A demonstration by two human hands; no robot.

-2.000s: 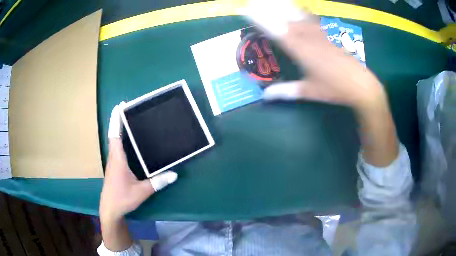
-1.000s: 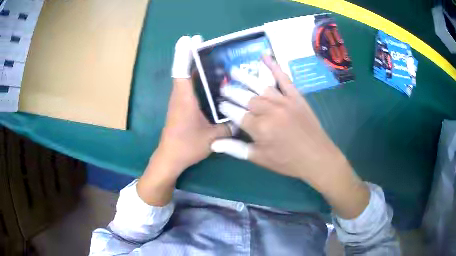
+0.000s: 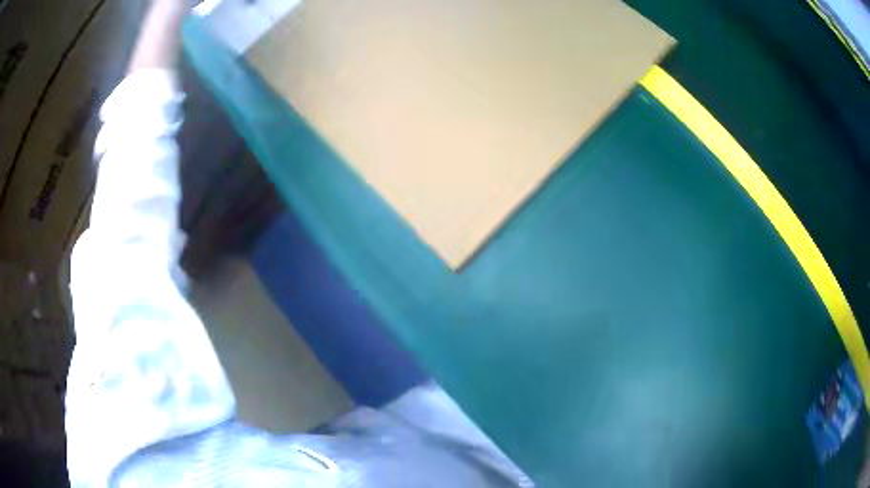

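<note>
My left hand (image 3: 164, 27) is cut off by the top edge at the upper left. Only the wrist and a blurred part of the hand show, so its fingers and anything in them are hidden. White finished boxes (image 3: 250, 21) lie beside it, partly cut off. The tan cardboard sheet (image 3: 458, 114) lies on the green table. Blue booklets (image 3: 835, 412) lie at the far right by the yellow line. My right hand is out of the picture; a tiny skin-coloured sliver at the lower right edge is too small to identify.
The green table's edge (image 3: 315, 224) runs diagonally from upper left to lower middle. Large brown cartons (image 3: 38, 238) stand at the left, beyond my sleeve. The yellow line (image 3: 763, 191) curves down the right side.
The view has swung left. My left arm now reaches to the upper left. The box base, the lid and my clearly visible right hand have gone out of view.
</note>
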